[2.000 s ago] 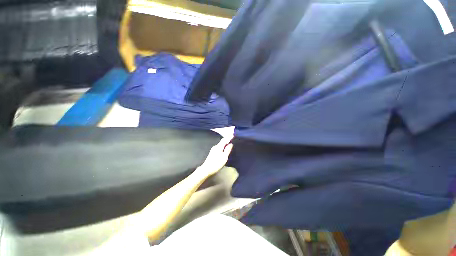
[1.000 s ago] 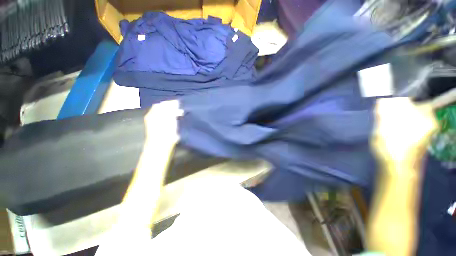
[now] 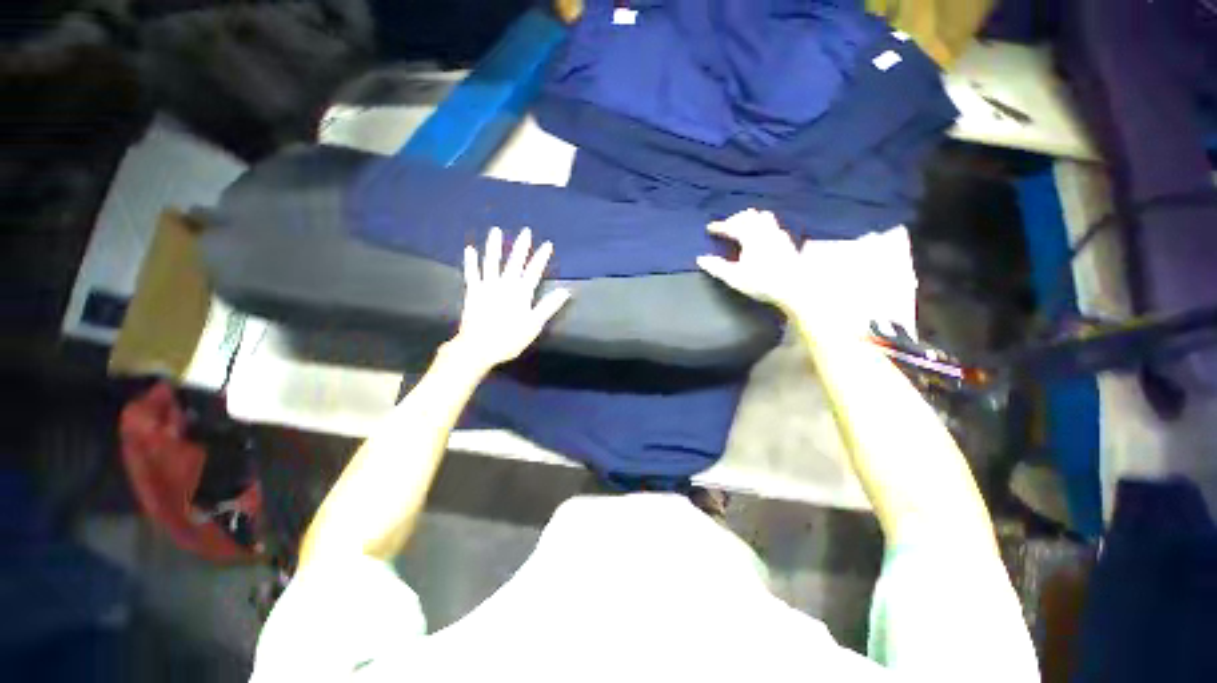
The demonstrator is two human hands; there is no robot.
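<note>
A navy garment point(image 3: 587, 230) lies along the far side of the dark-grey padded board point(image 3: 641, 310). More navy cloth point(image 3: 627, 420) hangs below the board's near side. My left hand point(image 3: 507, 300) is flat with fingers spread, over the near edge of the garment and the board. My right hand point(image 3: 757, 258) is at the garment's right part, thumb and fingers apart and curved. Whether it pinches any cloth is not clear; it appears to rest on it.
A pile of blue and navy garments point(image 3: 747, 94) with white labels lies behind the board. The pale table point(image 3: 814, 427) is under it. A blue bar point(image 3: 487, 94) is at the back left, a red bag point(image 3: 167, 467) low left, and a purple padded board point(image 3: 1154, 160) at right.
The garment, held up between both hands before, now lies over the board. Both hands have come down onto it, and the right hand has moved inward. The view has shifted.
</note>
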